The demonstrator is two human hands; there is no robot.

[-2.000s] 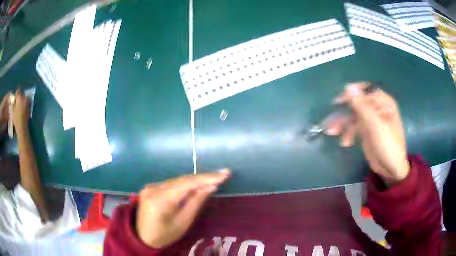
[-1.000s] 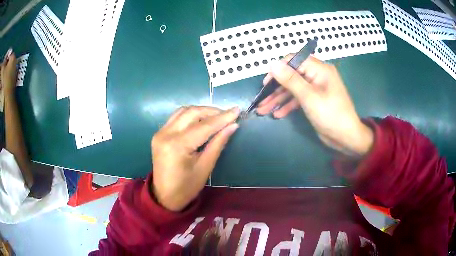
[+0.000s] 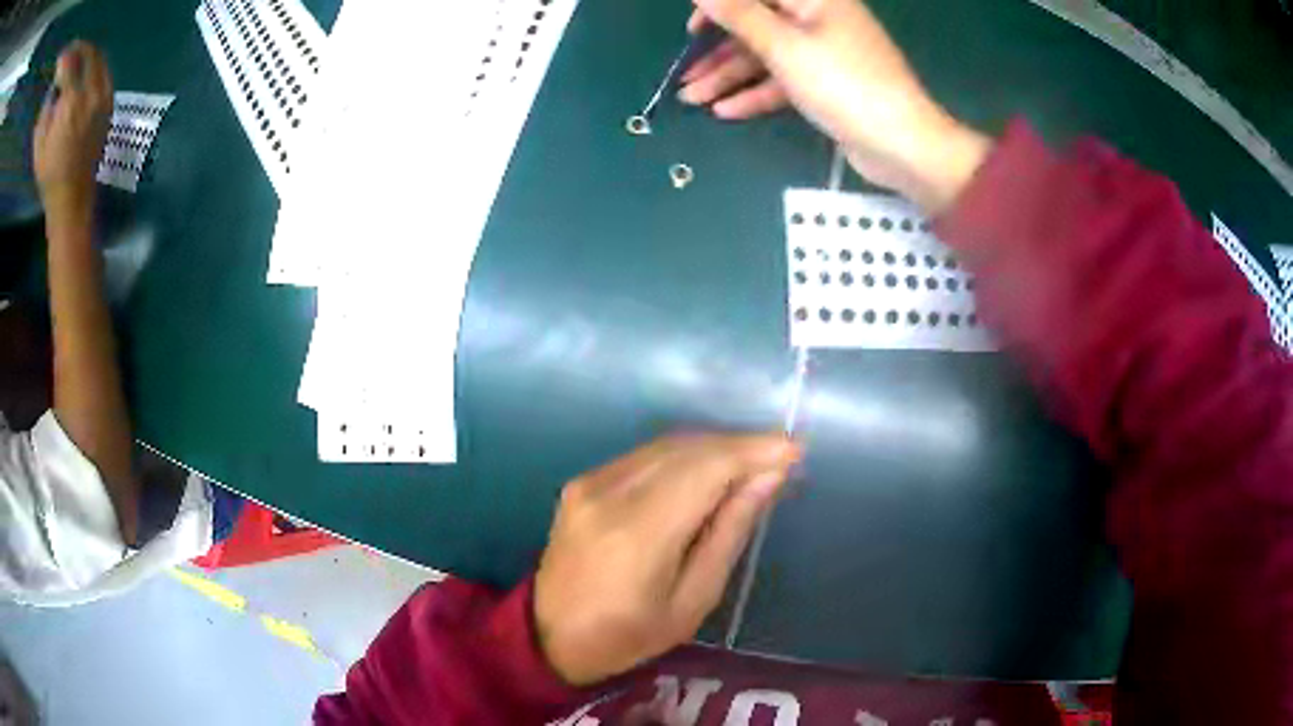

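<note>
My right hand (image 3: pixel 830 78) is at the top and holds dark tweezers (image 3: pixel 667 82), cut off by the upper edge. Their thin tip touches or is just over a tiny pale ring (image 3: pixel 638 126) on the green surface. A second tiny ring (image 3: pixel 681 176) lies below it. My left hand (image 3: pixel 667 546) is at the lower middle with thumb and fingers pinched together. No object is visible between its fingertips. A white sticker sheet with rows of dark dots (image 3: pixel 868 270) lies right of centre. My right sleeve hides its right part.
Overlapping white dotted sheets (image 3: pixel 390 305) lie on the left of the green surface (image 3: pixel 567 355). More sheets (image 3: pixel 1248 277) show at the far right edge. Another person's arm (image 3: pixel 78 284) reaches over the surface at far left, beside a small dotted sheet (image 3: pixel 138 128). A pale line crosses the surface.
The view has shifted left. My right hand with the tweezers has moved from my left fingertips up and away to the rings. My left hand stays pinched near the front edge.
</note>
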